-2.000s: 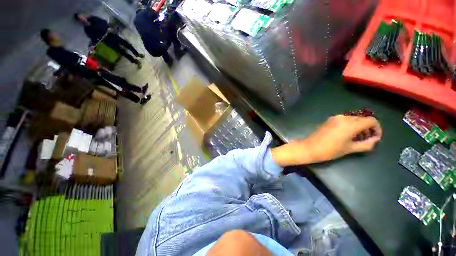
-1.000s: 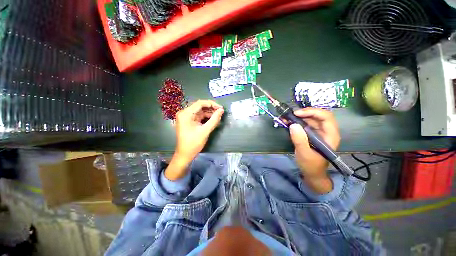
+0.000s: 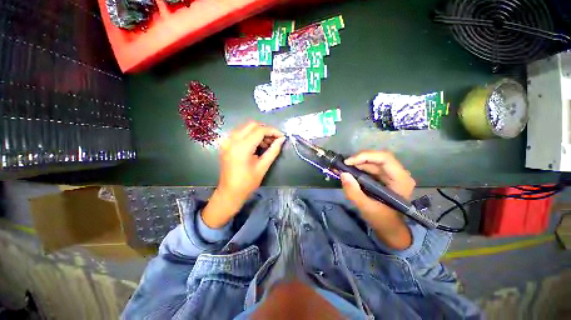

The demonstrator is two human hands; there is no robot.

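Observation:
My right hand (image 3: 379, 194) holds the black soldering iron (image 3: 382, 190), its tip pointing up and left. The thin pale solder feed tube (image 3: 310, 162) runs beside the tip. My left hand (image 3: 246, 159) has thumb and index fingertips pinched at the lower left end of a circuit board (image 3: 313, 125), close to the iron tip; whatever is between the fingertips is too small to make out. The board lies on the dark green mat, its end green and its left part white with glare. A pile of small dark-red components (image 3: 200, 112) lies left of my left hand.
Overlapping boards (image 3: 291, 72) lie beyond the work, and another stack (image 3: 410, 111) lies right. The red compartment tray (image 3: 134, 53) is at upper left, clear blister trays (image 3: 56, 94) at left. A tip cleaner tin (image 3: 479, 112), fume fan (image 3: 494, 28) and white-grey box (image 3: 551, 112) stand right.
The view first swung from the left side to the bench. Since then the iron tip has moved down and left to my left fingertips, and the near board is turned slightly.

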